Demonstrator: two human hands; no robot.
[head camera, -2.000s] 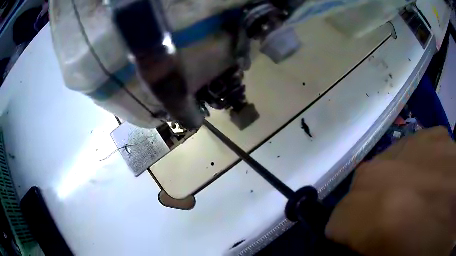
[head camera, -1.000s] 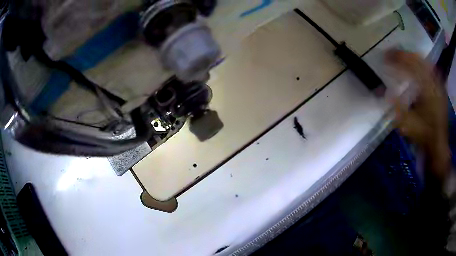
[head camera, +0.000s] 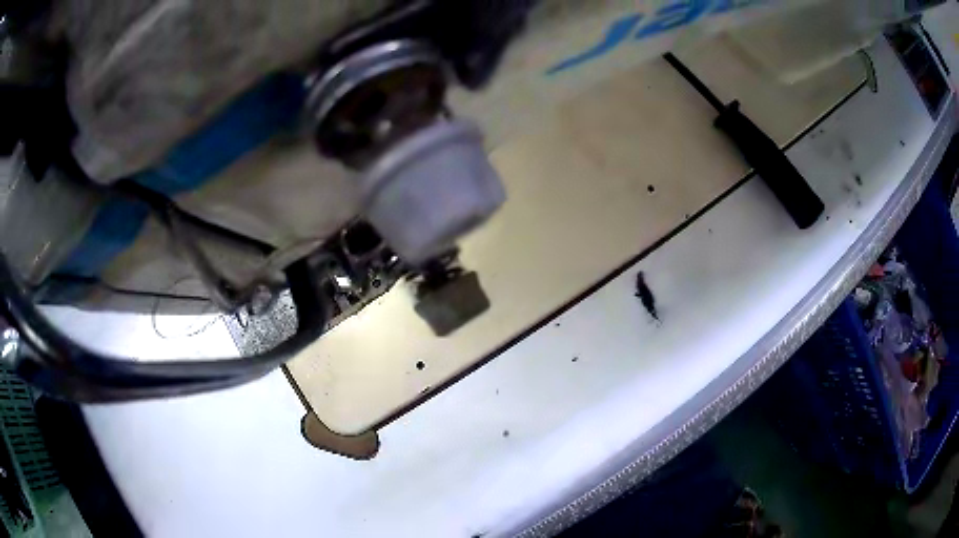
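Note:
The sewing machine head (head camera: 210, 116), cream with a blue stripe and blue lettering, fills the upper left, close to the camera. Its round thread tension assembly (head camera: 431, 194) has a pale grey cap. A small grey-brown knob (head camera: 453, 303) sits below it. The needle area (head camera: 352, 284) shows small bright metal, partly hidden by a dark curved bar in front. The long screwdriver (head camera: 773, 163) lies on the cream machine bed (head camera: 547, 221), its black handle reaching over the seam onto the white table. Neither my left hand nor my right hand is in view.
The white table (head camera: 589, 389) has a worn front edge marked like a ruler. A blue basket (head camera: 841, 363) of scraps stands below at right. A green basket (head camera: 21, 441) and a black strip (head camera: 105, 473) are at left. A small tray (head camera: 923, 68) is at upper right.
Two seconds ago my right hand held the screwdriver at the needle area. One second ago it was beside the laid-down screwdriver; now it is gone from view. The camera view has shifted.

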